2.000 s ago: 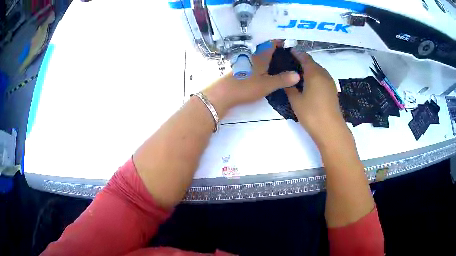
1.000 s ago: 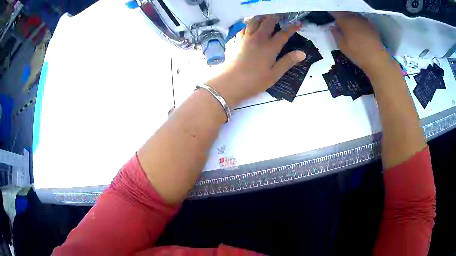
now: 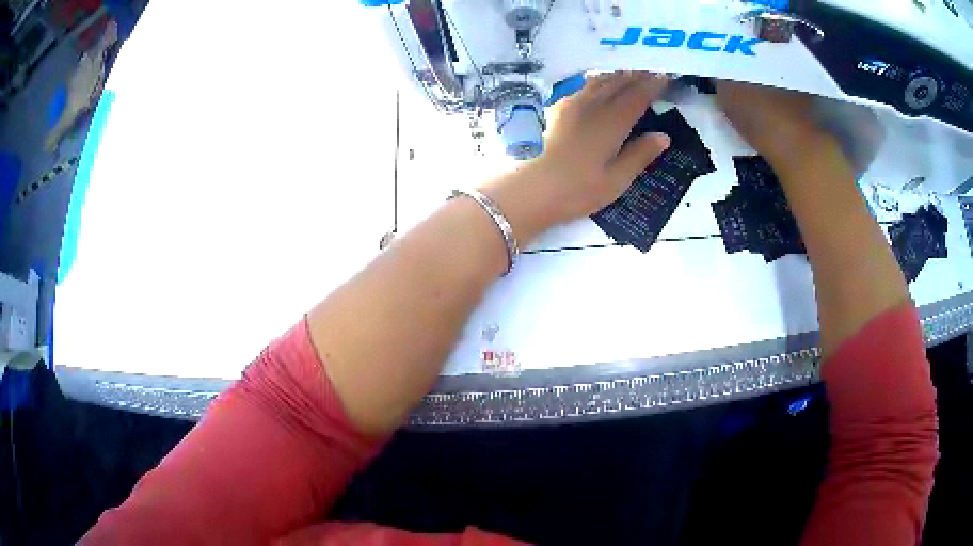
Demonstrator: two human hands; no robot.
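Note:
My left hand [image 3: 597, 144] lies flat, fingers stretched under the machine head, its thumb on a fanned pile of black care labels [image 3: 653, 197]. Its fingertips are hidden by the machine head. My right hand [image 3: 763, 112] reaches under the sewing machine arm, its fingers mostly hidden; a small black piece [image 3: 699, 83] shows between the hands. I cannot tell if the right hand grips it. A second pile of black labels [image 3: 760, 213] lies beside my right forearm, and a smaller pile [image 3: 920, 240] lies to the right of it.
The white sewing machine [image 3: 683, 43] with JACK lettering spans the top. Its needle area and light blue round piece [image 3: 522, 130] stand left of my left hand. A measuring strip [image 3: 597, 399] runs along the front edge of the white table [image 3: 235, 213]. Dark cloth lies below.
My hands have separated from the black bundle they held together. A label pile now lies under my left thumb, and my right hand has moved right, under the machine arm. The view has shifted slightly.

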